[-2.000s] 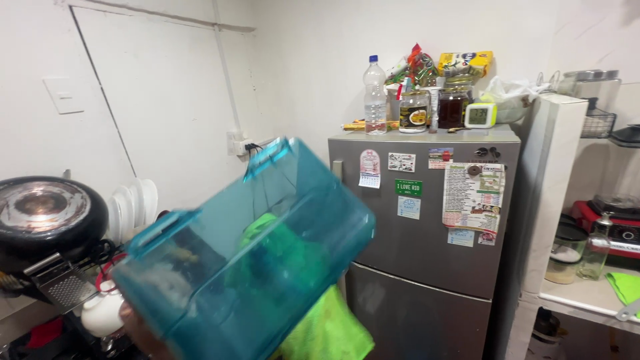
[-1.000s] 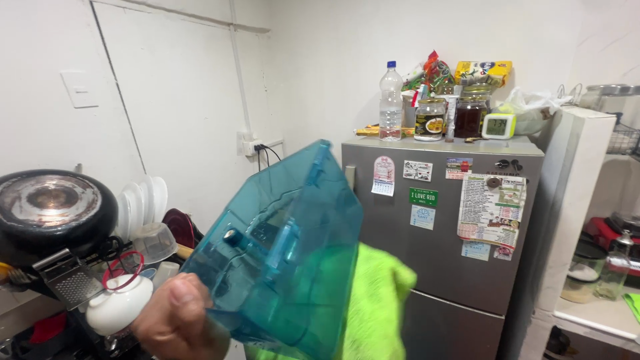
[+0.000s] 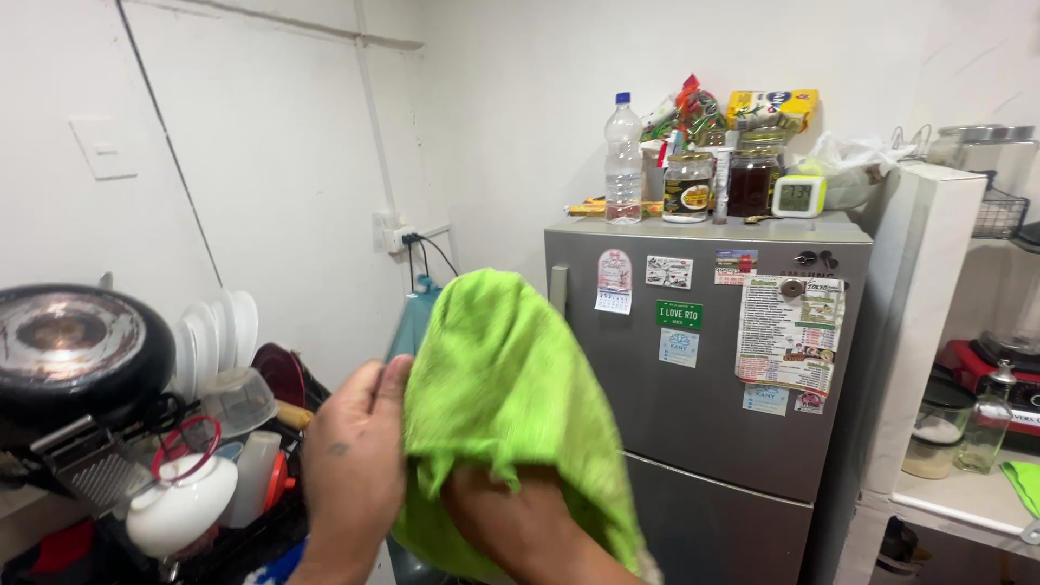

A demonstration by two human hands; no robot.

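A bright green cloth [image 3: 504,374] is draped over my right hand [image 3: 520,512], whose fingers are hidden beneath it. Behind the cloth, part of a translucent teal plastic container [image 3: 413,321] shows at the upper left, with a little more low down. My left hand [image 3: 353,471] grips the container's near left edge, thumb upward beside the cloth; the exact contact is partly hidden.
A grey fridge [image 3: 691,439] with jars and a bottle on top stands behind and to the right. At left are an upturned black pan [image 3: 73,349], white plates [image 3: 215,333], a metal grater [image 3: 97,467] and a white teapot [image 3: 183,504].
The container, held up in front a second ago, is now mostly behind the cloth. The cloth and my right hand have come round to the near side.
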